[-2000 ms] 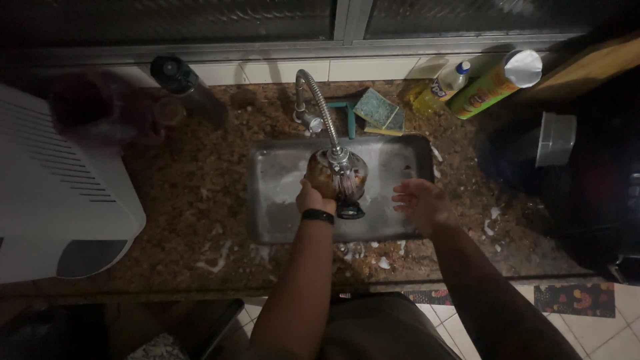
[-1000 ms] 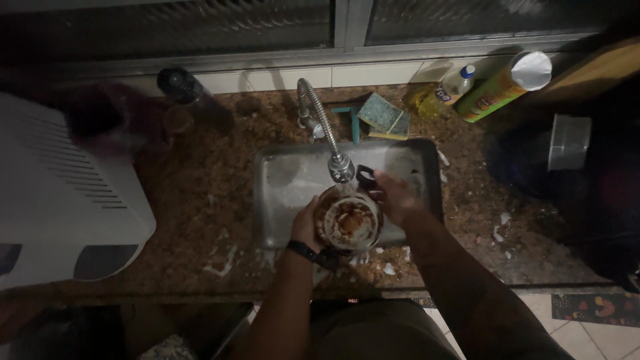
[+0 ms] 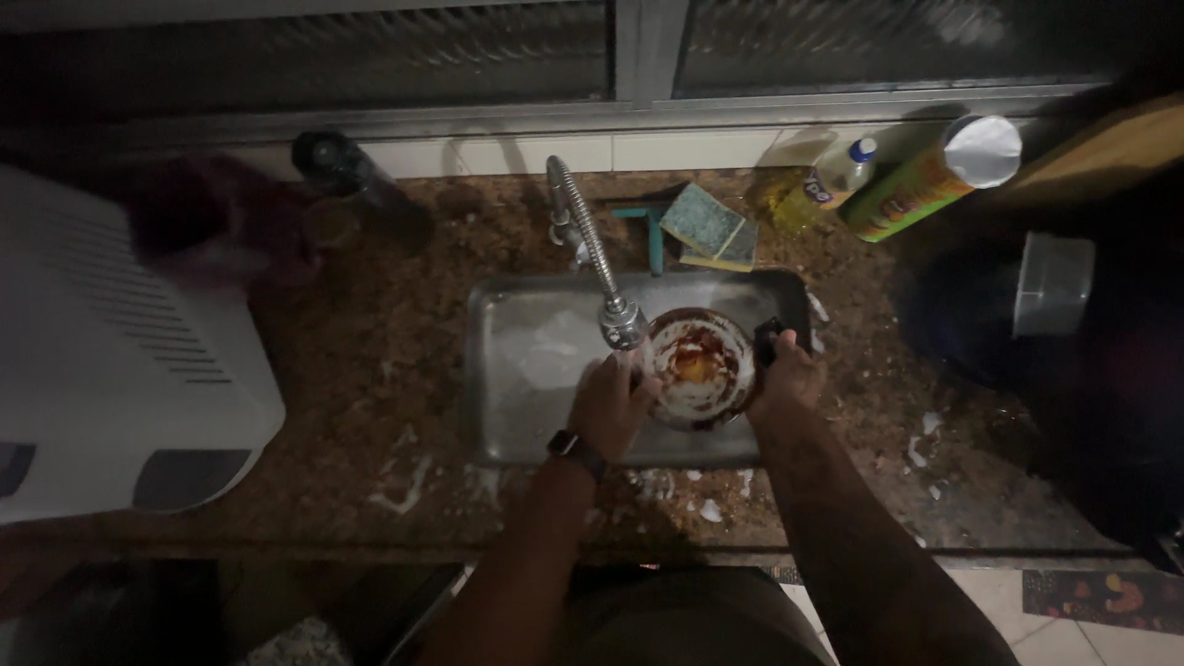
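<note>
A round pot with a dark handle is tilted over the metal sink, its inside streaked with brown residue and whitish foam. My right hand grips it by the black handle. On the pot's left edge lies my left hand, under the faucet head; its fingertips are partly hidden, and whether they grip or only touch the rim is unclear. Water seems to run from the faucet over these fingers. A dark watch is on my left wrist.
Behind the sink lie sponges and a teal squeegee-like tool. Farther right stand a dish soap bottle and a green canister. A dark bottle and a white appliance are left. Foam spots mark the granite counter.
The pot has moved right in the sink and away from beneath the faucet head. Two seconds ago my right hand was apart from it; now that hand holds its handle.
</note>
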